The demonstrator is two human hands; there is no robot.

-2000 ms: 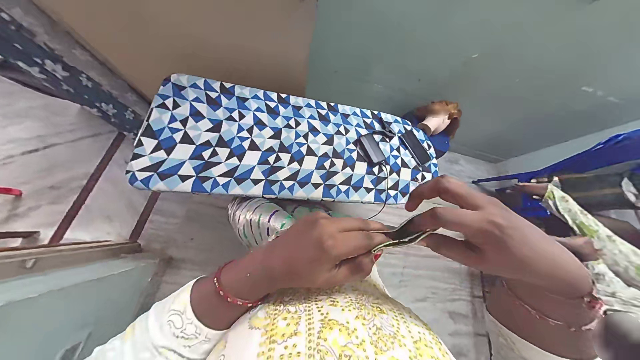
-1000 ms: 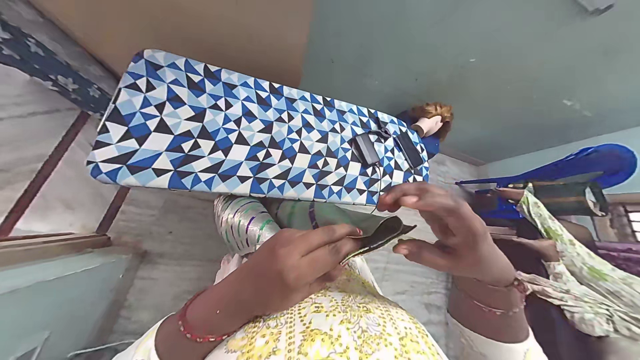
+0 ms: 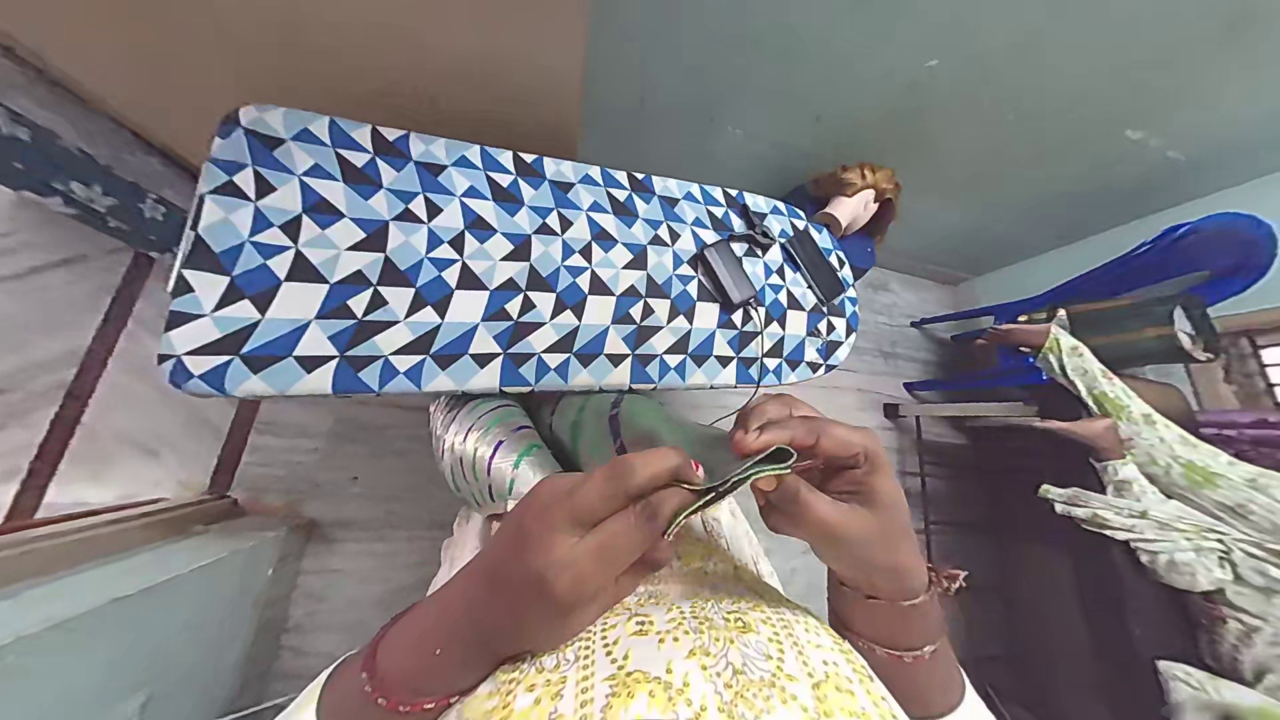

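Observation:
A small piece of dark fabric with a light green edge (image 3: 735, 480) is folded over between my hands, above my lap. My left hand (image 3: 590, 540) pinches its left end between thumb and fingers. At its right end, my right hand (image 3: 825, 490) grips the folded edge with thumb and fingertips. Beyond my hands stands an ironing board with a blue, black and white triangle-patterned cover (image 3: 480, 270). On its right part lie a black box-shaped device (image 3: 727, 274) with a thin cable and a dark phone-like slab (image 3: 815, 266).
Behind the board's right end is a doll-like head with brown hair (image 3: 858, 195). At the right, another person in a floral garment (image 3: 1160, 440) is beside a blue plastic chair (image 3: 1150, 270). A pale ledge (image 3: 120, 560) is at the lower left.
My right hand has closed in on the fabric's right end, where a second ago its fingers were spread more widely. My left hand keeps its pinch.

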